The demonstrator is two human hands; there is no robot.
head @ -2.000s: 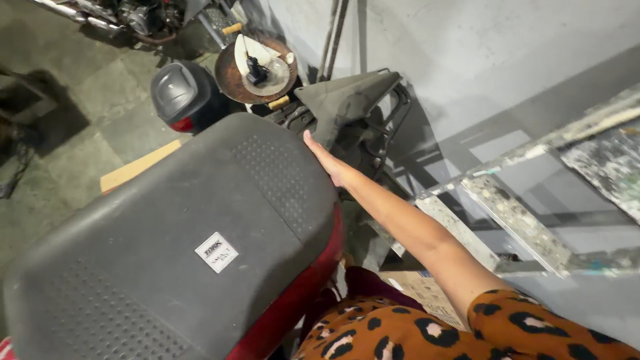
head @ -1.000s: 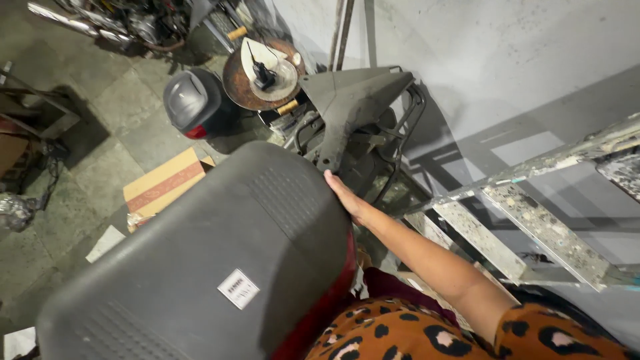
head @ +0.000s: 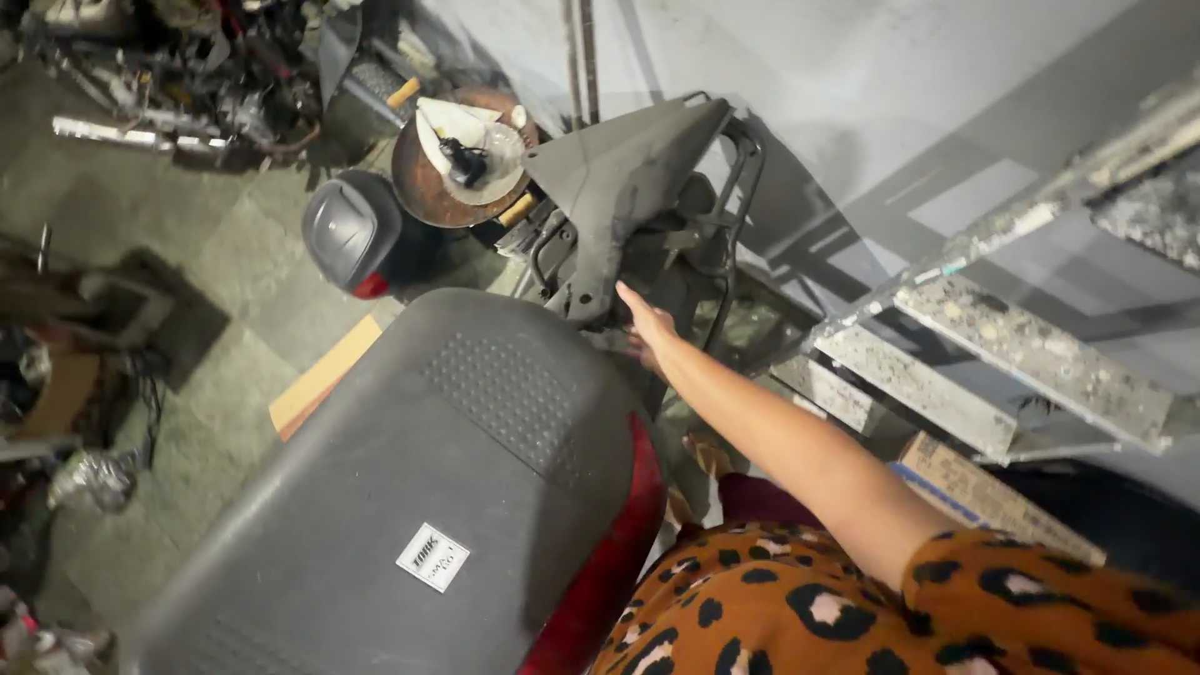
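A large grey motorcycle top case (head: 375,469) with a red reflector strip (head: 609,553) and a small white label (head: 432,557) fills the lower left and centre. My right hand (head: 647,323) is just off its upper right corner, beside a grey plastic motorcycle panel (head: 609,178) with black metal rails. The thumb side points up and the fingers are partly hidden below; whether they touch anything cannot be told. My left hand is out of view.
A smaller black case (head: 352,230) and a round brown tray (head: 422,178) holding a glass dish stand behind. A paint-spattered ladder (head: 937,375) leans at the right, above a cardboard box (head: 994,497). Motorcycle parts (head: 206,84) lie at the upper left.
My right hand was against the top case's upper right corner in both earlier frames; now it is away from it, beside the grey panel. The view has shifted.
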